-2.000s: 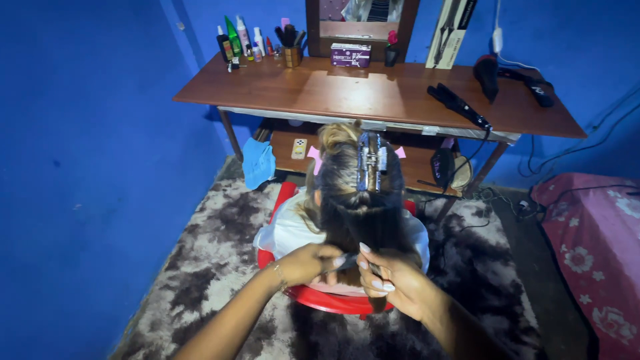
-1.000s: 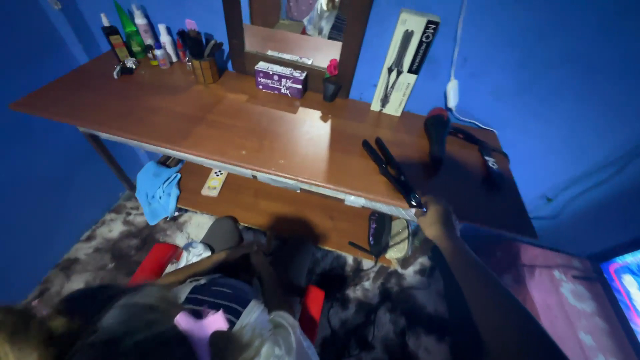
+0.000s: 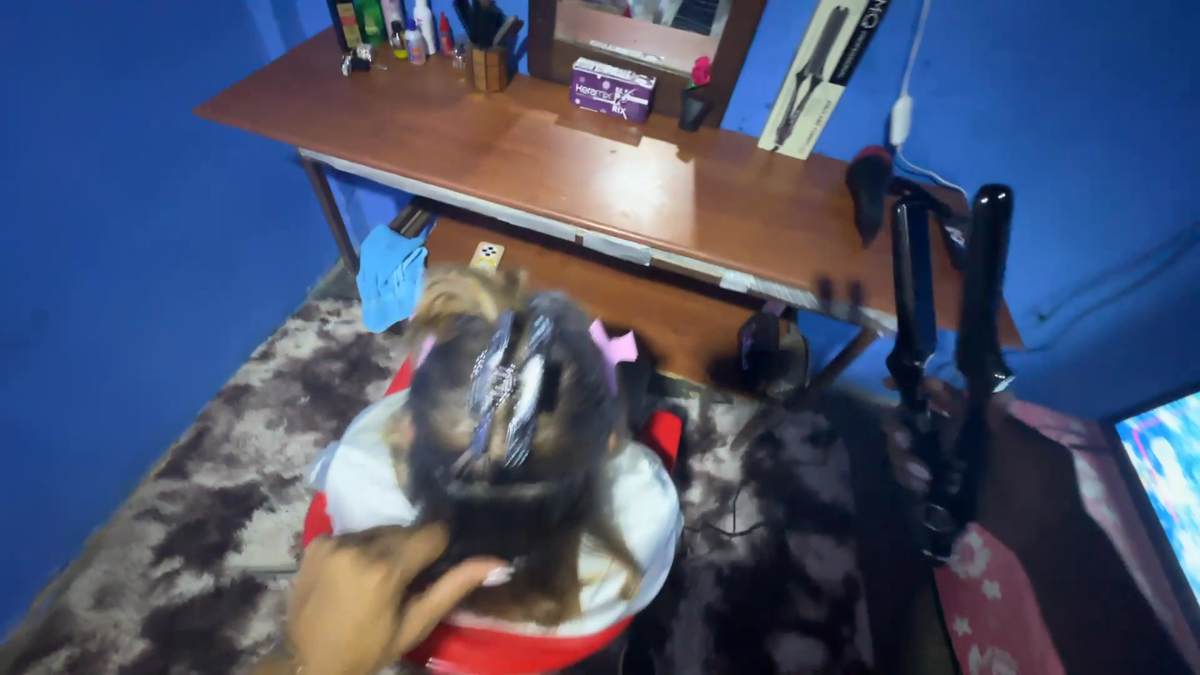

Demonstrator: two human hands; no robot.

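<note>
A seated person's head (image 3: 525, 403) is seen from behind, with a large hair claw clip (image 3: 506, 384) at the back and a pink clip (image 3: 614, 347) at the side. At the lower left, my left hand (image 3: 366, 586) is on the loose dark hair (image 3: 516, 553), thumb and fingers around its left side; whether it grips a strand is unclear. Off to the right, my right hand (image 3: 947, 422), in shadow, holds a black hair straightener (image 3: 952, 328) upright, its two plates apart. The straightener is away from the hair.
Ahead stands a wooden table (image 3: 422, 122) bearing bottles, a brush holder (image 3: 490, 70), a purple box (image 3: 612, 91) and a hair dryer (image 3: 869, 187). A blue cloth (image 3: 392, 277) hangs below. Around the person is a red chair (image 3: 553, 647); a lit screen (image 3: 1162, 478) is at right.
The hair straightener, on the table two seconds ago, is now raised in my right hand. My hands, together at the hair then, are now apart. The view has shifted.
</note>
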